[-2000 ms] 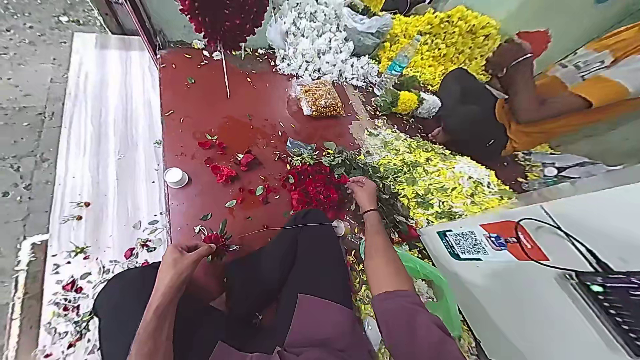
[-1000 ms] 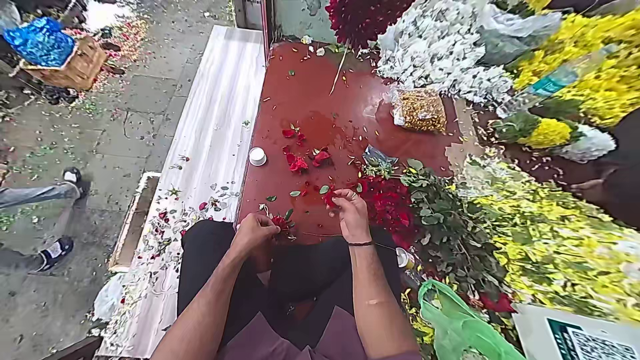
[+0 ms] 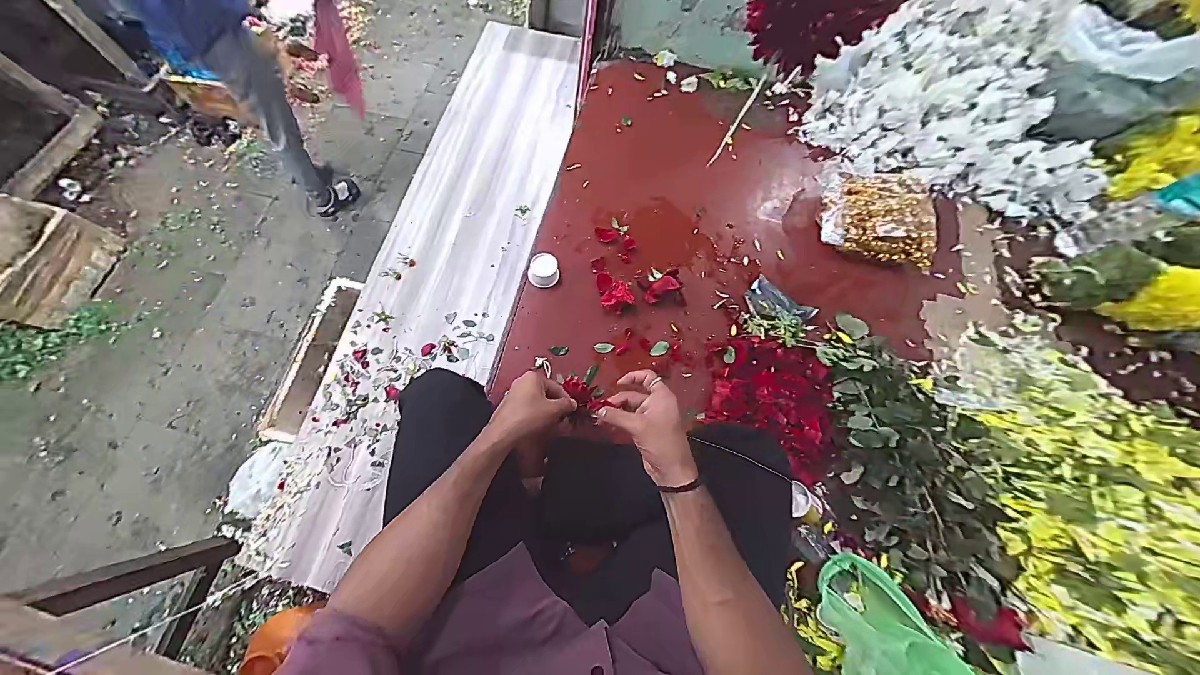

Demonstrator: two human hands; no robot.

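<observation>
Above my lap, my left hand pinches a small bunch of red flowers with a white string end by its fingers. My right hand has its fingertips on a red petal or bloom at the bunch's right side. A thin thread runs from near my right wrist over my knee to a white spool. To the right of my right hand lies a pile of red roses, beside green leafy stems. Loose red blooms lie on the red surface ahead.
A white cup or lid stands at the red platform's left edge. Ahead right are a packet of golden beads or trim and heaped white flowers. Yellow flowers and a green plastic bag lie right. A person's leg is upper left.
My right hand has moved from the rose pile over to the bunch at my left hand. The person in the orange garment is out of view, after the view swung left.
</observation>
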